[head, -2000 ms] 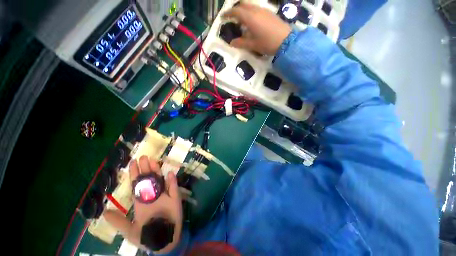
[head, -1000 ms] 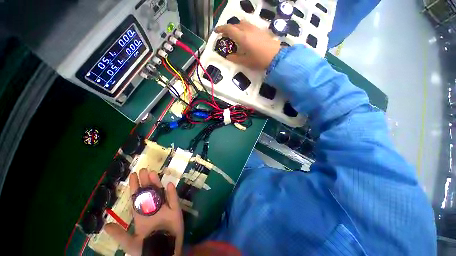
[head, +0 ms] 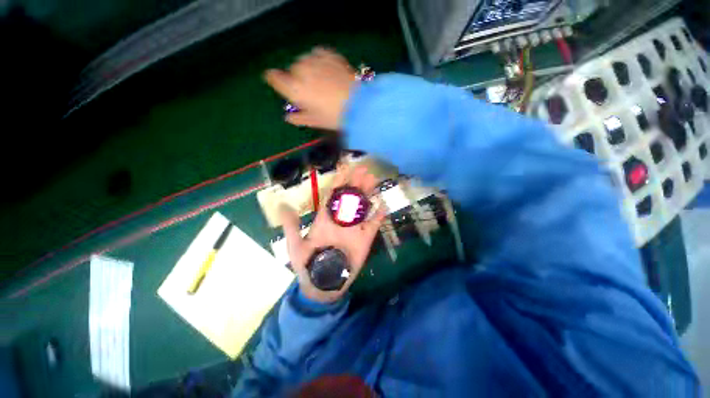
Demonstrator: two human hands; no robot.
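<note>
My left hand (head: 341, 225) lies palm up at the cream test fixture (head: 274, 204). A smartwatch head lit white and pink (head: 348, 207) rests on its palm, and a dark round smartwatch head (head: 328, 269) lies on the heel of the hand. My right hand (head: 315, 87) is blurred above the dark green surface beyond the red line. A small part of a smartwatch head (head: 292, 108) shows at its fingertips; the hand hides the rest. Another lit smartwatch head (head: 364, 74) is partly hidden behind my right wrist.
The foam tray (head: 619, 101) at the right holds several dark pieces and a red-lit one. The grey power supply (head: 437, 39) stands at the top. A yellow marker pen (head: 204, 268) lies on note paper (head: 247, 291), with a printed sheet (head: 111, 319) to its left.
The view has swung left. My right hand has moved from the foam tray to the dark green surface beyond the red line. My left hand still carries both watch heads.
</note>
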